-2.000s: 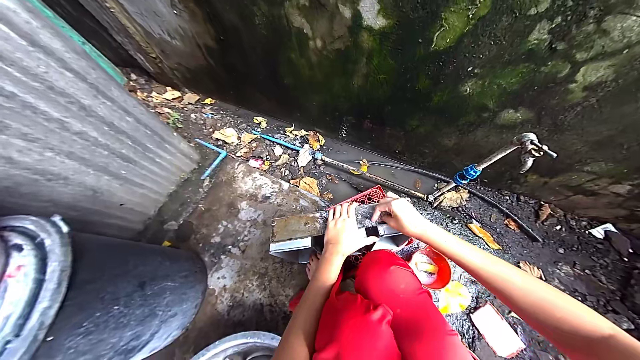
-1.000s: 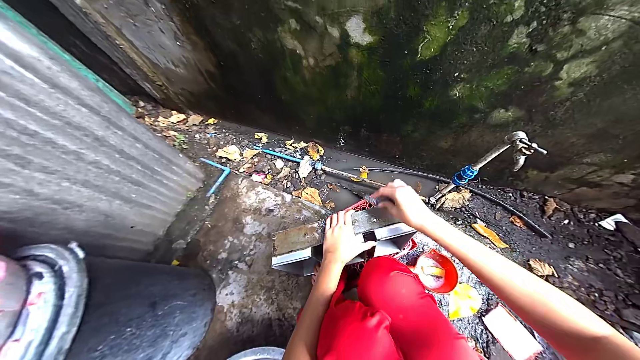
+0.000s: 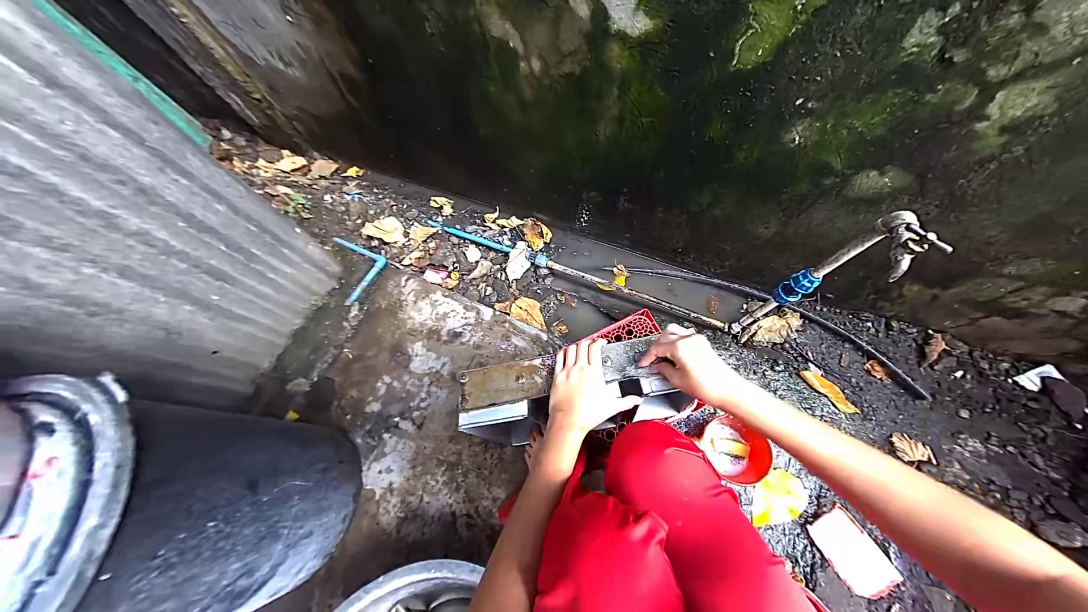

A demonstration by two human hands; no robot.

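A long metal piece, grey with a brownish stained left end and pale box-like parts below it, lies in front of my knees. My left hand rests flat across its middle, fingers on the top face and thumb stretched to the right. Curled fingers of my right hand touch the top face near its right end; whether they pinch something small is hidden. Under and behind the metal piece shows a red perforated plastic crate. Beside my right knee stands a red round container with a pale yellowish thing inside.
A mossy wall rises ahead, with a tap on a pipe along its foot. Corrugated sheet stands left, above a black drum-like container. A metal rim is near my left arm. A white-and-red slab lies right.
My right hand has shifted a little along the top of the metal piece, its fingers now more curled. My left hand has stayed on the piece.
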